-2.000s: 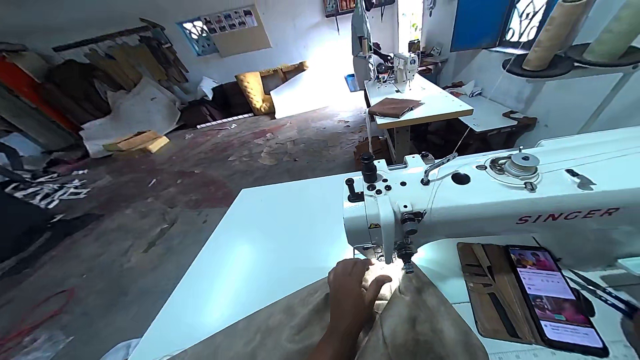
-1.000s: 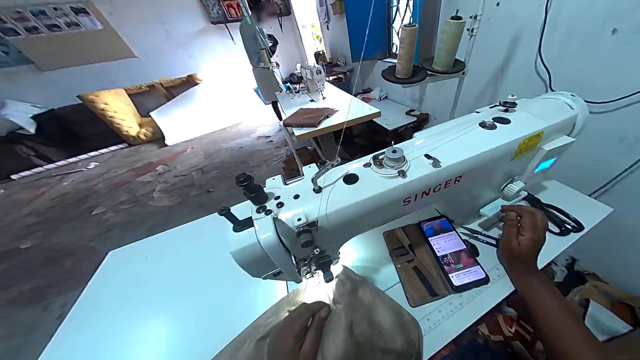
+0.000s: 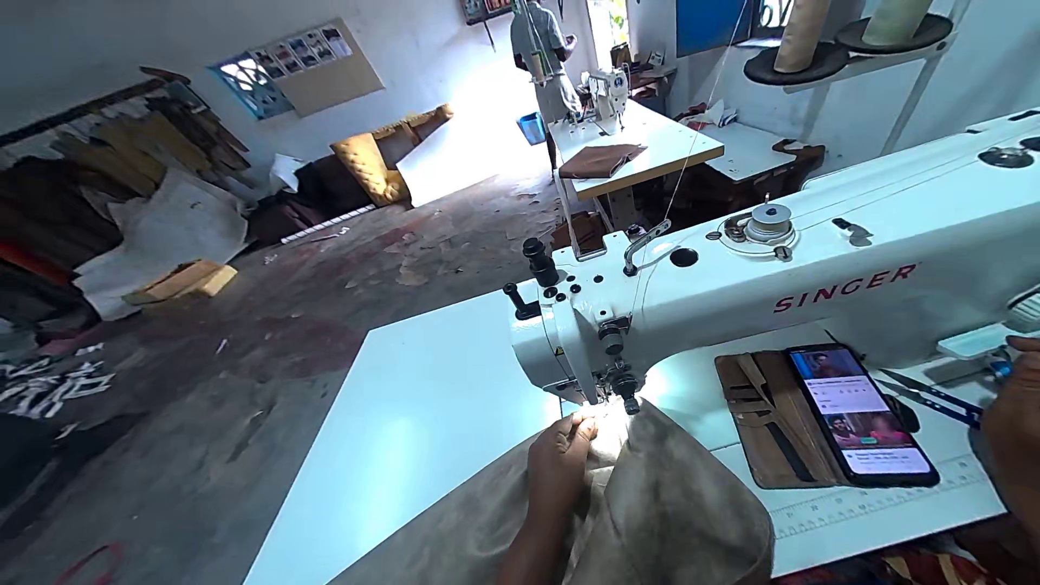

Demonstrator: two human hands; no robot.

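Note:
My left hand [image 3: 561, 459] pinches the edge of a grey-brown piece of leather-like material [image 3: 674, 496] right beside the needle area of a white Singer sewing machine [image 3: 715, 284]. The machine's lamp lights that spot brightly, which hides the needle tip. At the right edge my right hand [image 3: 1016, 422] is partly cut off, beside the machine's handwheel side and the handles of small scissors [image 3: 934, 398]; whether it grips anything is not visible. Thread runs down from cones [image 3: 804, 36] on a stand.
A smartphone [image 3: 861, 414] in a brown wallet case lies on the white table [image 3: 398, 422], with a clear ruler [image 3: 877, 497] along the front edge. Beyond stand a second sewing table [image 3: 650, 154] and a person [image 3: 540, 49]. Clothes [image 3: 138, 154] hang on the far left.
My right hand, raised by the machine's right end one second ago, is now lower, near the scissors. My left hand stays on the material by the needle. The view has swung left.

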